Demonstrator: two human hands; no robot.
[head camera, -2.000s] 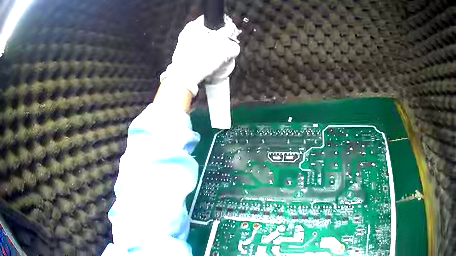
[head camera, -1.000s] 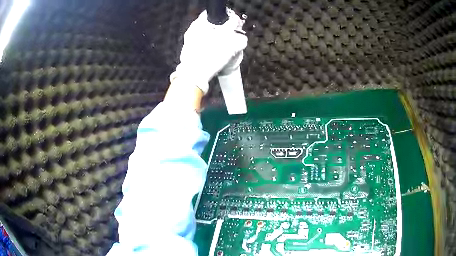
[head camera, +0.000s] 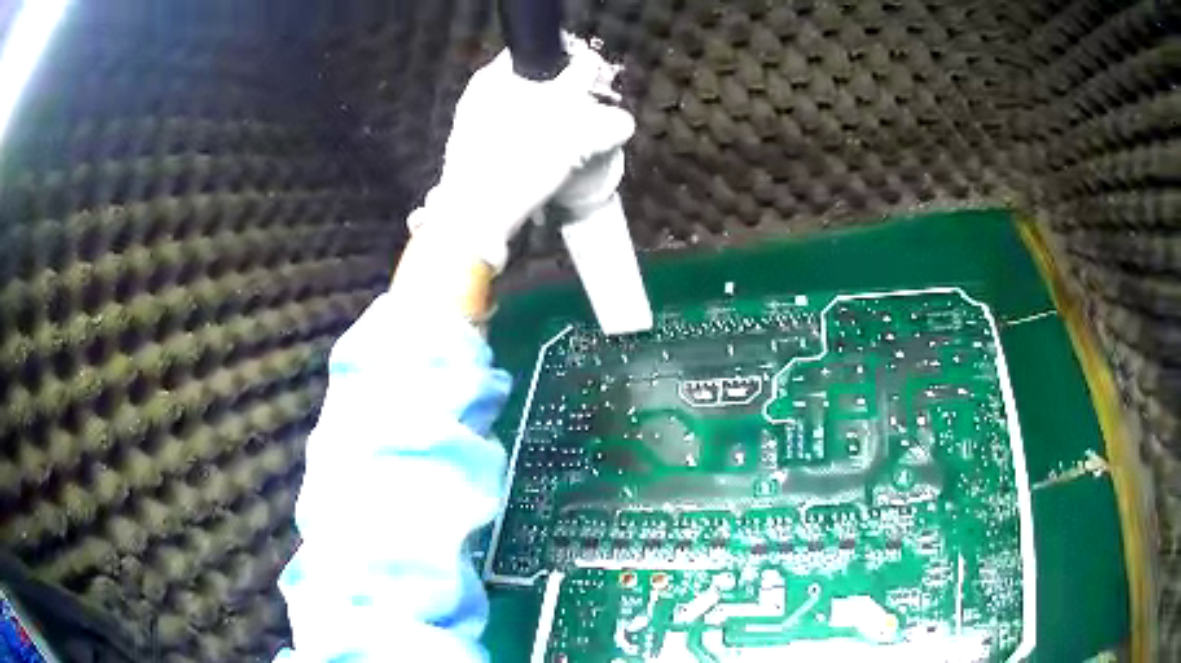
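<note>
My left hand (head camera: 531, 149), in a white glove, is closed in a fist around the white tapered nozzle (head camera: 609, 272). A thick black hose or handle (head camera: 531, 36) rises from the top of the fist. The nozzle points down, tilted slightly, its tip over the far left edge of the green circuit board (head camera: 829, 453). I cannot tell whether the tip touches it. The board lies solder side up, with a pale stepped border; its near part is cut off by the bottom edge. My right hand is out of the picture.
The board lies on a green mat (head camera: 1075, 557) with a yellow taped right edge. Dark egg-crate foam walls (head camera: 168, 376) curve around the left, back and right. A tube lamp (head camera: 29, 58) shines at the top left. A blue-red patterned thing shows at the lower left corner.
Since one second ago, the nozzle tip has come nearer, from beyond the board's far edge to over that edge. The whole view has also shifted slightly. The left hand keeps its grip.
</note>
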